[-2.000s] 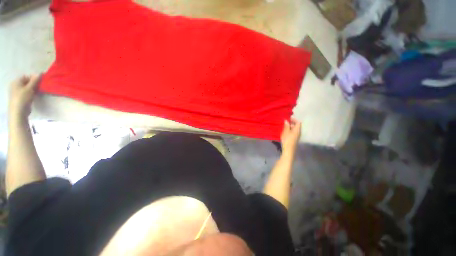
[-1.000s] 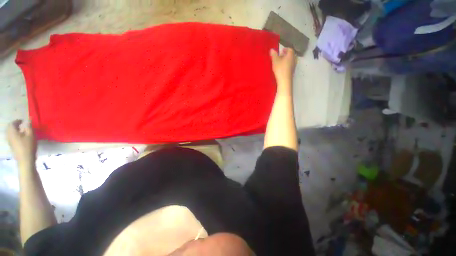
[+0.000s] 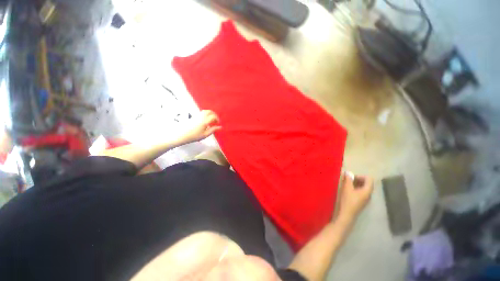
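Observation:
A red fabric garment piece (image 3: 274, 126) lies flat on the cream, brown-stained table (image 3: 384, 148), its narrow strap-like end at the top and its wide end toward me. My left hand (image 3: 208, 124) touches its left edge about midway, fingertips on the cloth; whether it pinches the cloth is unclear. My right hand (image 3: 357, 189) is beside the right edge near the wide end, thumb and fingers closed together on a tiny whitish piece, possibly chalk.
A flat grey-brown block (image 3: 397, 205) lies right of my right hand. A lilac scrap (image 3: 432, 253) is at the lower right. A dark padded bar (image 3: 282, 10) lies at the top. A dark bulky object (image 3: 390, 52), possibly an iron, is at the upper right.
The view has turned, so the red piece now runs diagonally. My left hand has moved from the piece's far left end to mid-edge. My right hand has come off its upper corner.

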